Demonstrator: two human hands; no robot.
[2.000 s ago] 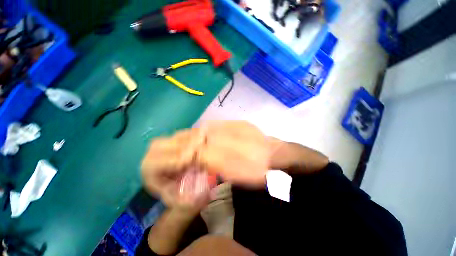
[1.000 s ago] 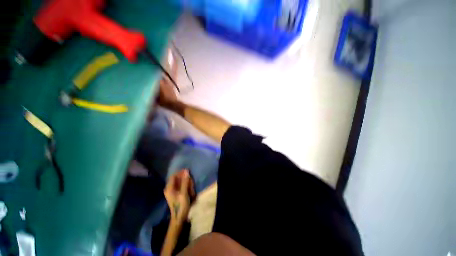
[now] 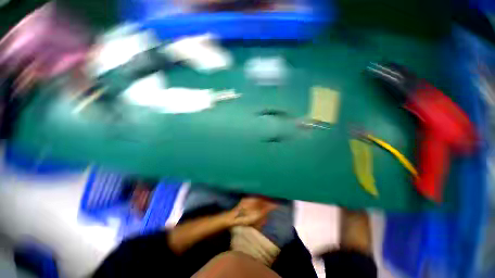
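Observation:
My left hand (image 3: 252, 212) is low over my lap, just below the bench's front edge. It is blurred, and I cannot tell whether its fingers hold anything. My right forearm (image 3: 355, 231) reaches to the bench edge at the lower right; the hand itself is hidden behind the edge. Side cutters with yellow handles (image 3: 362, 165) lie on the green bench (image 3: 206, 144) right of centre. The red heat gun (image 3: 448, 130) lies at the right with its black nozzle towards upper left.
A blue crate (image 3: 239, 26) stands at the bench's back. White tissue pieces (image 3: 168, 98) and a pale yellow strip (image 3: 324, 105) lie on the bench. A blurred pink thing (image 3: 49, 40) is at far left. A blue perforated basket (image 3: 103, 195) is below the bench at left.
The view has swung left, so more of the bench shows. My hands were together at first, then parted; my left hand stays at my lap and my right hand has gone out of sight.

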